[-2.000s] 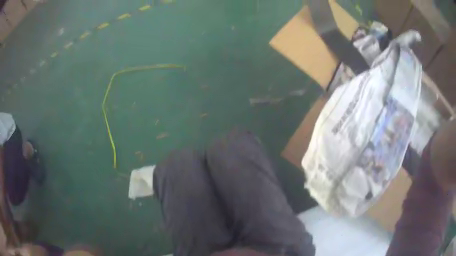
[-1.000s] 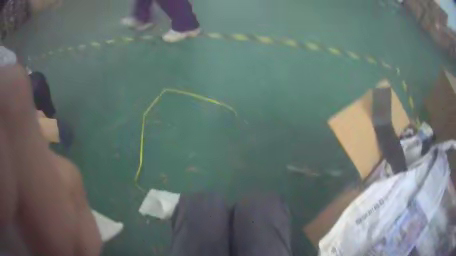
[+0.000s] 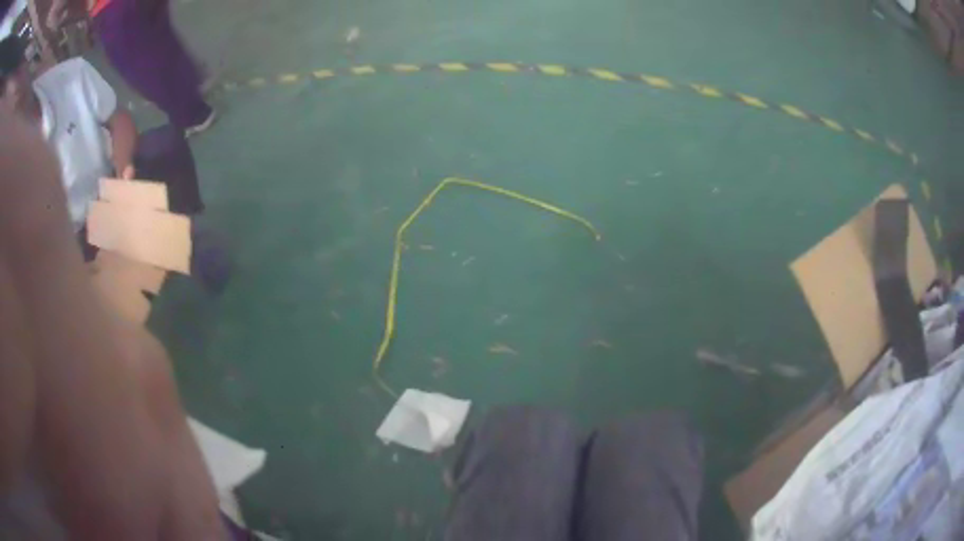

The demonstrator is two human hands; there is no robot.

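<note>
A newspaper-wrapped bundle [image 3: 883,454] lies at the lower right, cut off by the picture's edge. A dark strip part [image 3: 897,285] stands up beyond it, across a brown carton flap [image 3: 840,291]. My left hand [image 3: 90,380] appears as a large, blurred skin-toned shape very close to the camera at the left edge. Its fingertips and any hold are unclear. My right hand is not in view.
My knees are at the bottom centre. A bent yellow strap [image 3: 395,280] and a white scrap [image 3: 424,420] lie on the green floor. At left, a seated person holds cardboard pieces [image 3: 140,235]; another person's legs [image 3: 159,58] are behind. A dashed marking [image 3: 502,68] crosses the floor.
The view has swung left, so the bundle and carton shift toward the lower right edge. My right arm has left the picture. My left hand has appeared close to the camera. The walking person has moved left.
</note>
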